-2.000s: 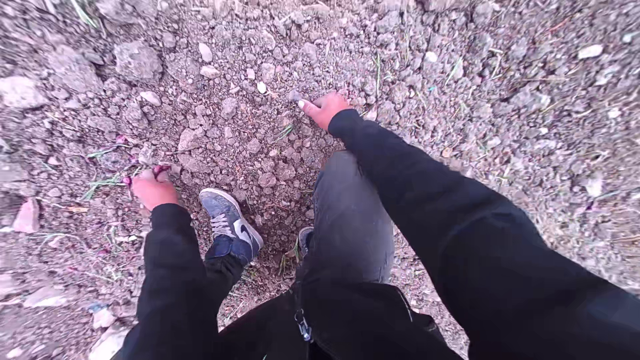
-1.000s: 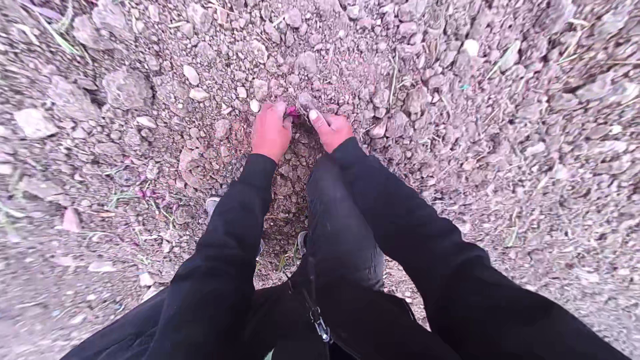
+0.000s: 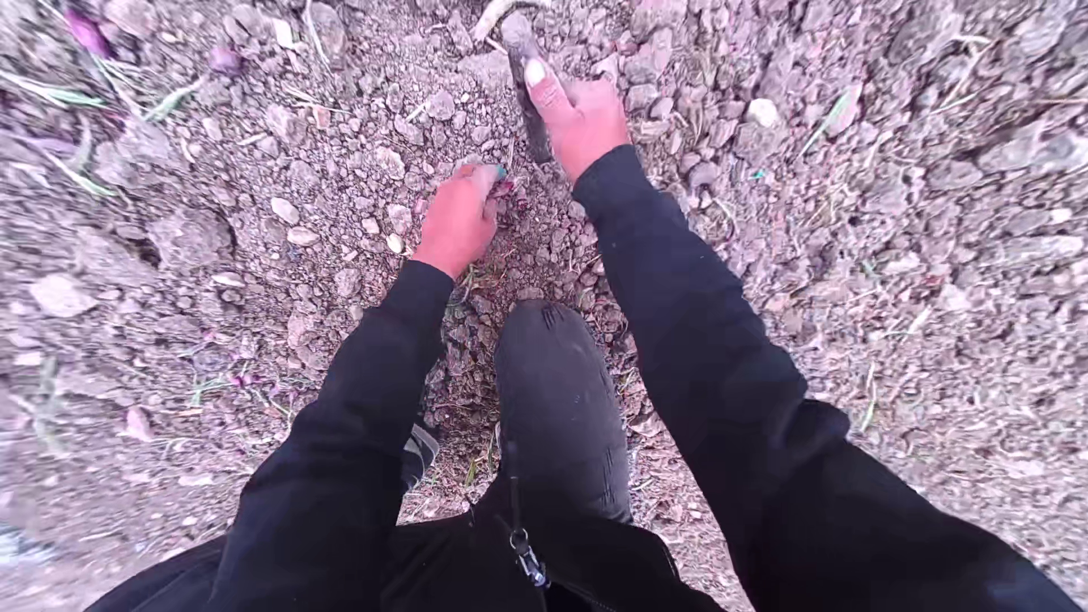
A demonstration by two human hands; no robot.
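My left hand (image 3: pixel 457 217) is closed at the soil just ahead of my knee, its fingertips on a small purple-red bulb (image 3: pixel 503 189), perhaps an onion, with a bit of green at the fingers. Up and to the right, my right hand (image 3: pixel 582 119) grips a dark, narrow hand tool (image 3: pixel 531 102), its thumb pressed along the top. The tool's lower end points toward the soil near my left hand; its exact kind cannot be told.
Cloddy, stony soil (image 3: pixel 340 195) surrounds both hands. A large clod (image 3: pixel 191 238) lies at the left. Purple bulbs (image 3: pixel 225 59) with green leaves lie at the upper left. My bent knee (image 3: pixel 557 365) is below the hands, my shoe (image 3: pixel 418 455) beside it.
Two seconds ago my hands were far apart; one second ago they met ahead of my knee. Now my right hand is farther forward, a little apart from my left, and the view has moved closer to the ground.
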